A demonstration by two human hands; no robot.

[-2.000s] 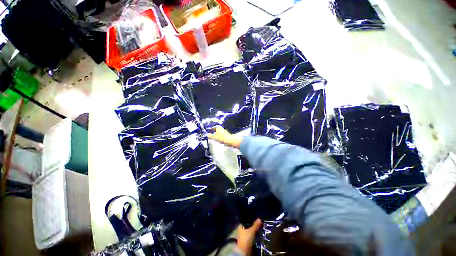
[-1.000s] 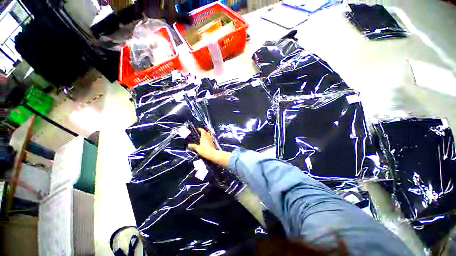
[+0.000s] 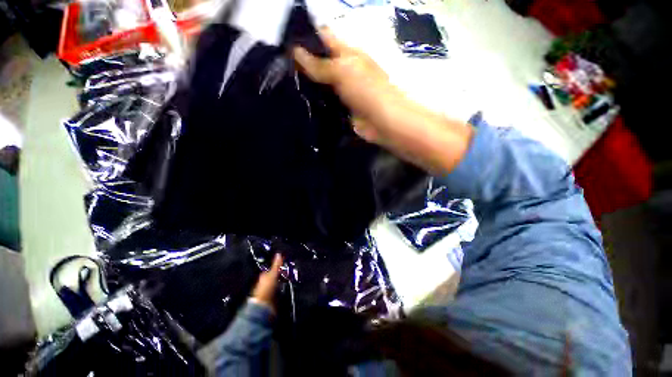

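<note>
My right hand grips the top edge of a dark bagged garment, which is lifted and hangs blurred over the others. My left hand is small at the lower middle, thumb raised beside a shiny bagged garment; its other fingers are hidden, so its grip is unclear. Overlapping bagged garments lie along the left of the table. A stack with white labels lies at the lower left. Another bagged garment shows partly under my right forearm.
A red basket stands at the upper left. A small dark bagged stack lies at the far side of the white table. A black strap lies at the left. Mixed bright clutter and a red container are at the right.
My right hand has gone from lying low on the left garments to holding one raised, further up and right. The view has shifted right, and my left hand has come back into view.
</note>
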